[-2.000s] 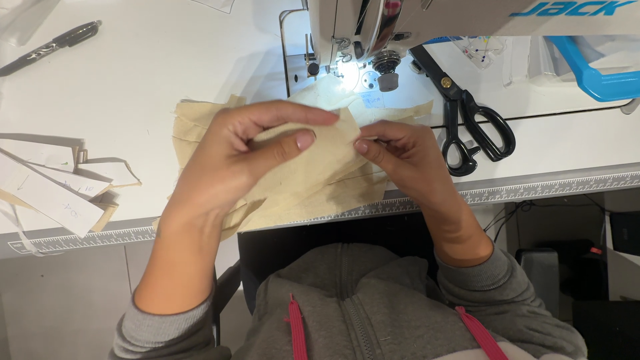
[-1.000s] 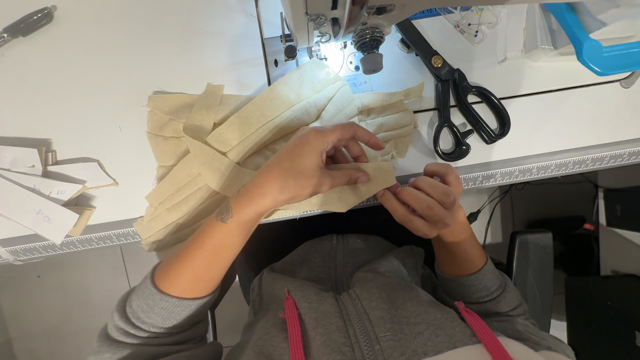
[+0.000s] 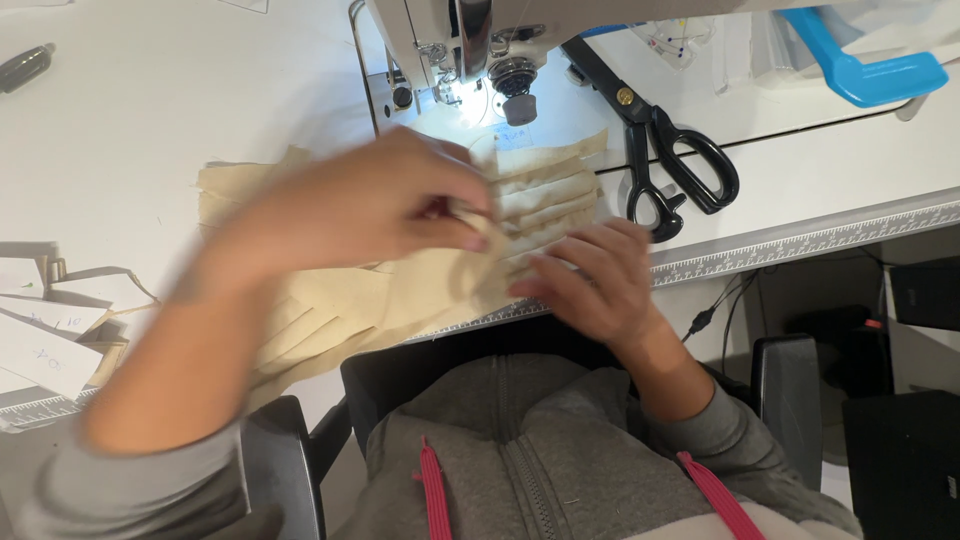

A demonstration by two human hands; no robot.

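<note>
Cream pleated fabric (image 3: 330,300) lies spread over the table's front edge, below the needle area of the sewing machine (image 3: 465,45). My left hand (image 3: 420,199), blurred, pinches a fold of this fabric between thumb and fingers above the middle of the piece. Near the fabric's right front part is my right hand (image 3: 592,281), its fingers curled; whether it grips any cloth is hidden by blur. The machine's lamp lights the upper edge of the fabric.
Black-handled fabric shears (image 3: 645,127) lie right of the machine head. Paper pattern pieces (image 3: 52,322) are at the left, a black pen (image 3: 26,67) above them. A blue plastic handle (image 3: 862,67) and pins (image 3: 679,41) sit at upper right. A measuring tape (image 3: 802,244) runs along the front edge.
My left hand has lifted from the fabric's lower right part, up and toward the machine. The strip that both hands held at the front edge is no longer stretched between them.
</note>
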